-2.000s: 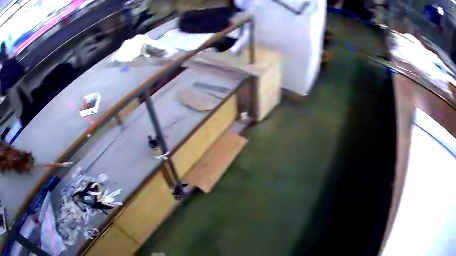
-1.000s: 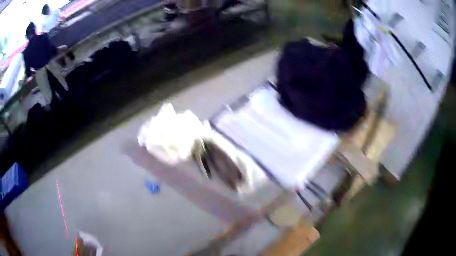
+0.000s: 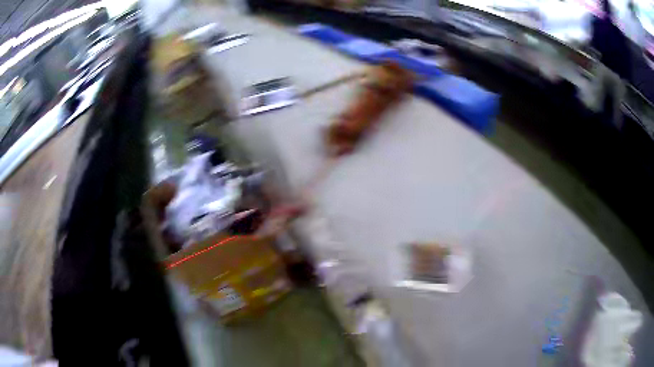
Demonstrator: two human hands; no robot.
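Observation:
Neither of my hands is in view. A long pale grey table (image 3: pixel 401 193) lies nearest in front of me, blurred. A small white-edged tray or box (image 3: pixel 432 267) with brown contents sits on it. A reddish-brown fluffy thing (image 3: pixel 368 107), with a thin stick at one end, lies farther up the table. A small framed white-and-grey item (image 3: pixel 268 96) lies near the table's left edge. A brown carton (image 3: pixel 237 278) full of white and dark scraps (image 3: pixel 203 201) stands on the floor beside the table.
Blue boxes or bundles (image 3: pixel 459 100) line the table's far right edge. White crumpled material (image 3: pixel 612 331) and a small blue thing (image 3: pixel 551 345) are at lower right. A brown tabletop (image 3: pixel 32 236) runs along the left, past a dark strip. A blurred person (image 3: pixel 612 57) stands at upper right.
The view has swung along the table. The scrap carton and fluffy brown thing now show; the white crumpled material has shifted to the lower right. The dark pile and white sheets have left view.

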